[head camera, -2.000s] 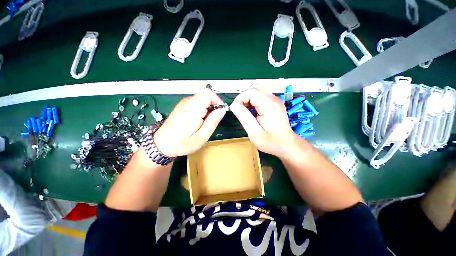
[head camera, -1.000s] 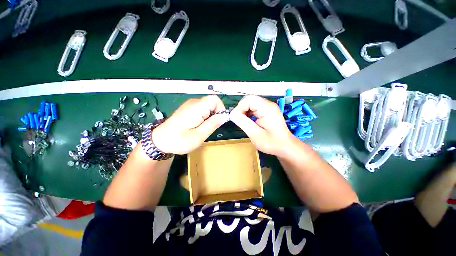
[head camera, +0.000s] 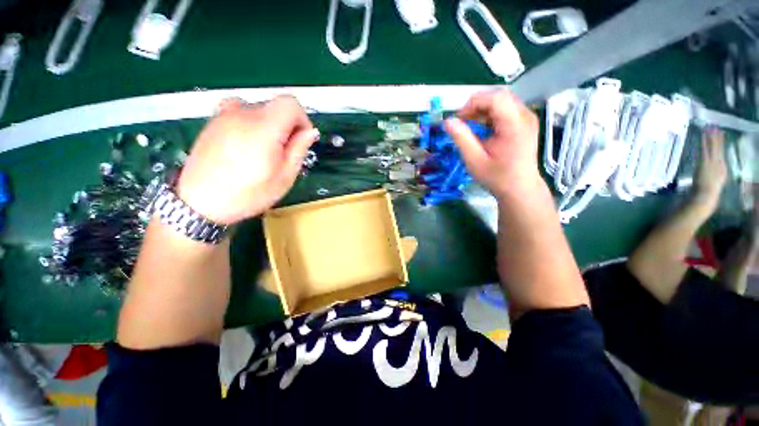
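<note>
My left hand (head camera: 241, 158), with a metal watch, is left of centre above the box with thumb and fingers close together. Small pale and dark bits show at its fingertips; I cannot tell if they are held. My right hand (head camera: 503, 141) is over the right edge of the blue cells (head camera: 445, 170), thumb and fingers apart, with no held thing visible. Pale boards (head camera: 401, 154) and dark wires trail left from the cells. The tangled pile of wired circuit board pieces (head camera: 100, 241) lies at left. The open cardboard box (head camera: 337, 254) is empty at the near edge.
A pale rail (head camera: 366, 98) crosses behind the hands. White looped housings (head camera: 349, 29) lie on the green belt beyond it, and more are heaped (head camera: 612, 150) at right. A grey upright (head camera: 616, 46) slants at upper right. Another person's arm (head camera: 678, 237) is at far right.
My hands were together above the box; now they are apart, the right over the blue cells, the left further left. The view has shifted, showing more of the right side.
</note>
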